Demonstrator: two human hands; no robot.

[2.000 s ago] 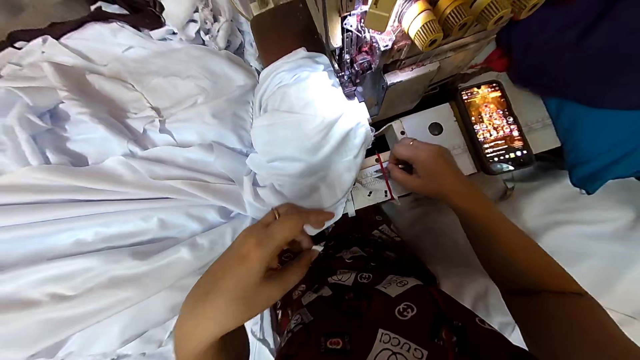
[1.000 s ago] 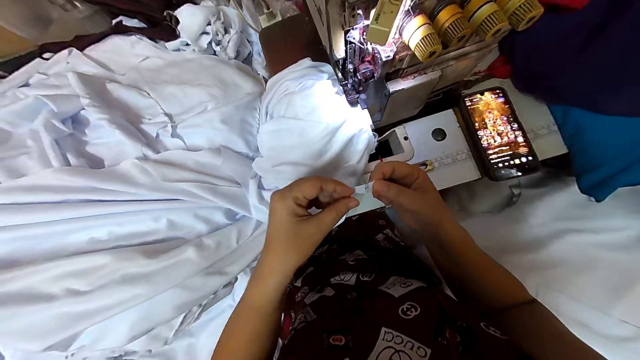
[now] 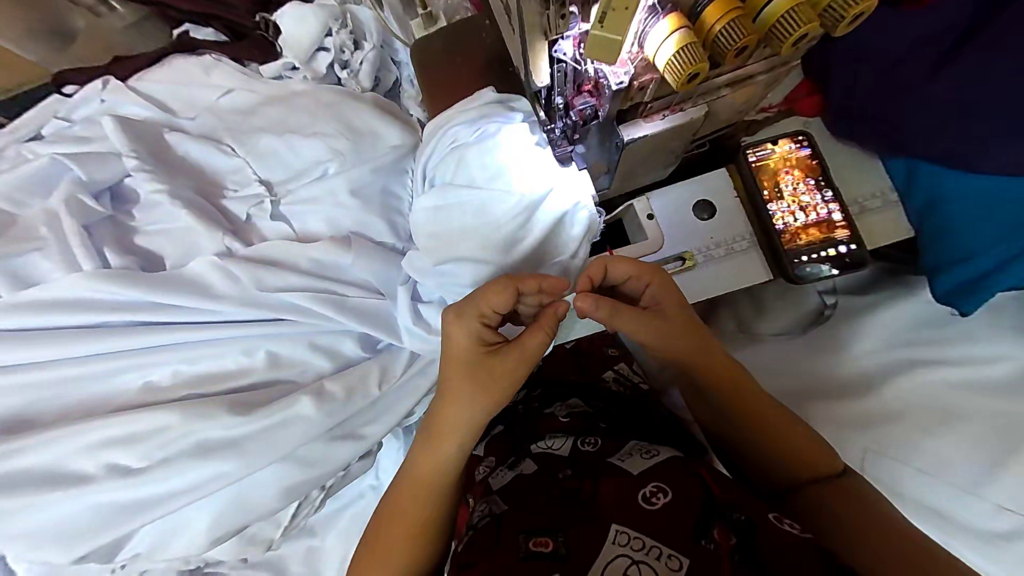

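Note:
My left hand (image 3: 504,344) and my right hand (image 3: 648,312) meet in front of the sewing machine bed (image 3: 712,276). Thumb and forefinger of each pinch a tiny whitish piece (image 3: 570,297), thread or cloth, too small to name surely. Bunched white fabric (image 3: 496,200) lies just beyond my left hand, reaching the needle area of an industrial sewing machine (image 3: 580,104), under a bright lamp. Its edge is beside the white-rimmed opening (image 3: 640,228) in the bed. A small yellow-edged tool or fitting (image 3: 680,262) lies on the bed past my right hand.
A large heap of white fabric (image 3: 200,296) spreads over the left side. Yellow thread cones or knobs (image 3: 676,52) stand at the machine's top. A lit smartphone (image 3: 802,206) lies right of the bed, near blue cloth (image 3: 960,232) and dark purple cloth (image 3: 920,88).
My left hand has moved right from the lower edge of the bunched white fabric. My right hand has come off the machine bed, down and left, and the fingertips of both hands are now close together.

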